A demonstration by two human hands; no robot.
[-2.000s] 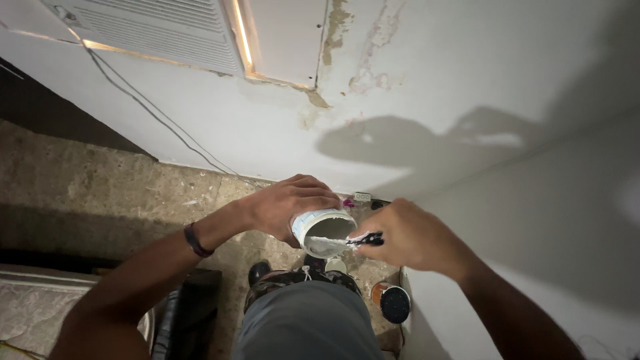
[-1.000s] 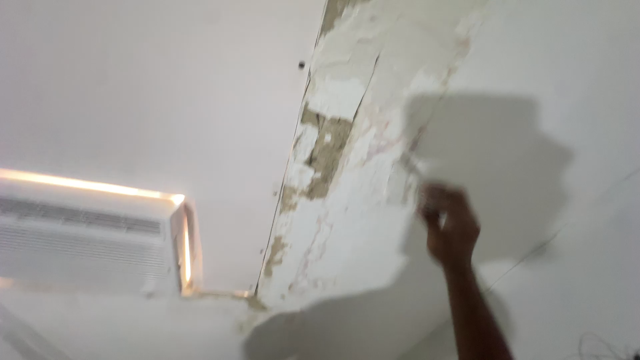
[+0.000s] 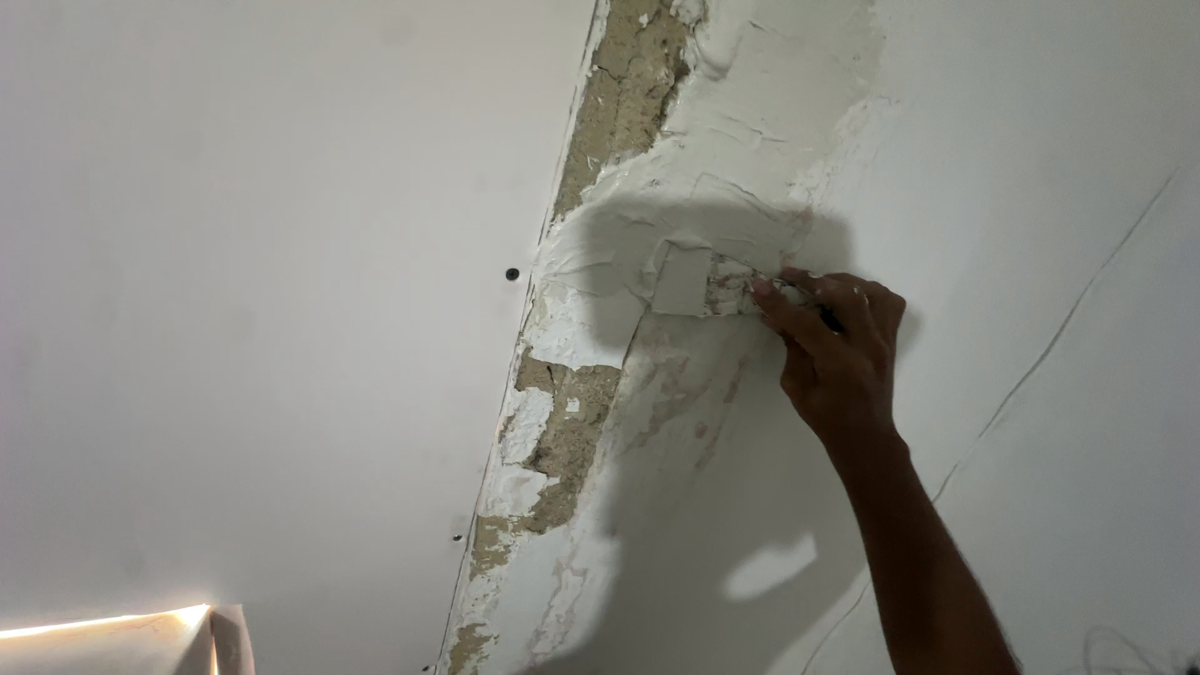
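Observation:
My right hand (image 3: 834,347) grips a putty knife (image 3: 727,281) by its handle, which is mostly hidden in my fingers. The wide blade, smeared with filler, lies against the wall and points left. Around and above it spreads wet pale filler (image 3: 759,103), with ridges and smears. Left of the blade, the filler meets the seam beside the smooth white panel. Bare brown patches (image 3: 572,441) show where the surface has come away, above and below the filled strip. My left hand is out of view.
A smooth white panel (image 3: 281,281) with a dark screw hole (image 3: 512,274) fills the left side. A lit recess edge (image 3: 112,623) shows at the lower left. A thin crack (image 3: 1059,328) runs diagonally at the right. Shadows of my hand and arm fall across the wall.
Two seconds ago both hands were low over a white tub, the right holding the tool at its opening. The view has swung up to the wall, where the blade now touches the filler.

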